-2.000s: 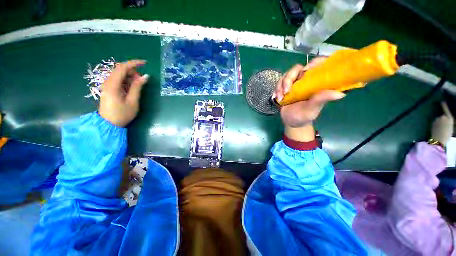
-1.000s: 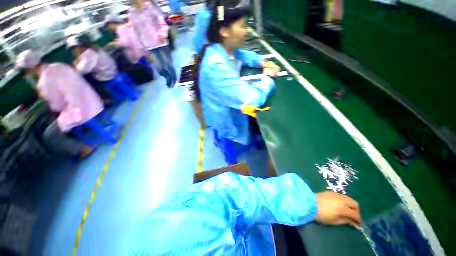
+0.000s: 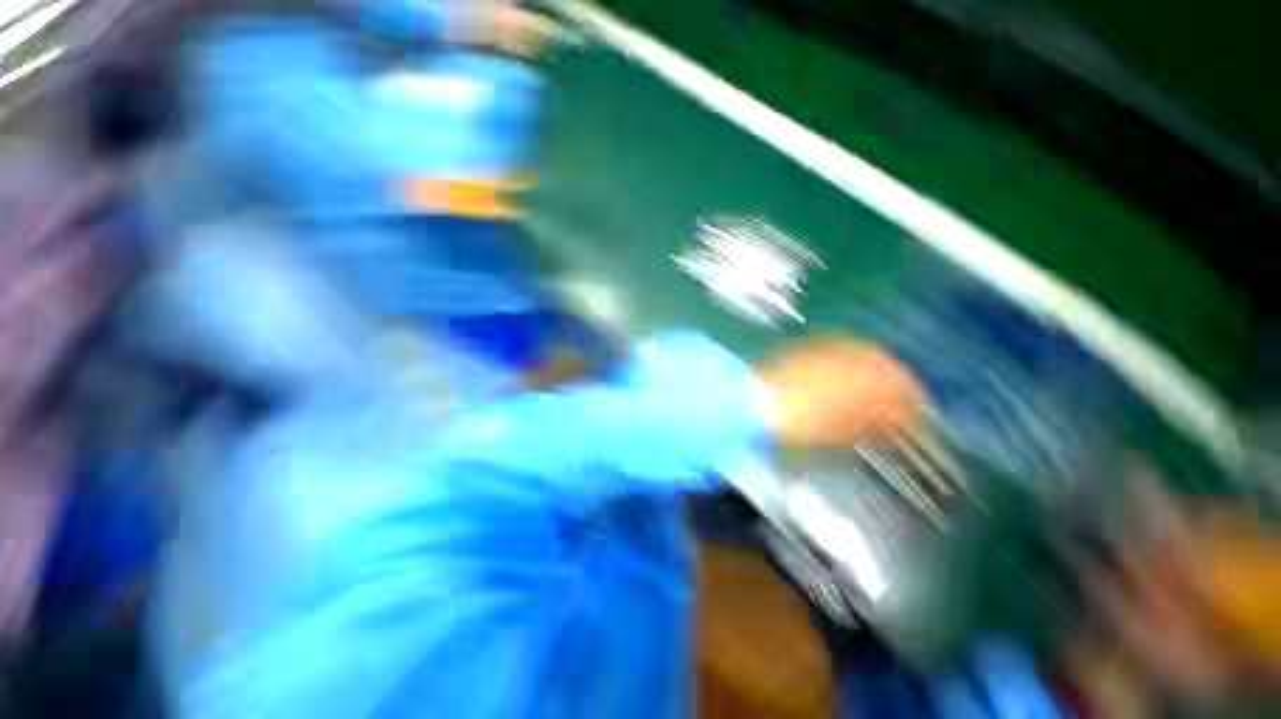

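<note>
The whole view is heavily motion-blurred. My left hand point(image 3: 850, 393) is over the bench at the centre right; its fingers are smeared and I cannot tell whether they hold anything. A pale, streaked shape, likely the phone assembly point(image 3: 843, 541), lies just below it. The pile of small white strips point(image 3: 749, 267) is beyond my left hand. The blue parts bag point(image 3: 1004, 351) lies to the right of that hand. My right hand point(image 3: 1159, 562) is a blur at the right edge, against the yellow-orange screwdriver point(image 3: 1250, 583), which is cut off by the frame.
The dark green bench point(image 3: 639, 169) runs diagonally, bordered by a white edge point(image 3: 843, 162). The green conveyor point(image 3: 969, 155) is beyond it. A person in a blue smock point(image 3: 281, 99) is at the upper left. A blurred pink shape is at the far left.
The view has swung back from the aisle towards the bench. The screwdriver and my right hand have come into view at the right. The strips and my left hand appear higher and further left.
</note>
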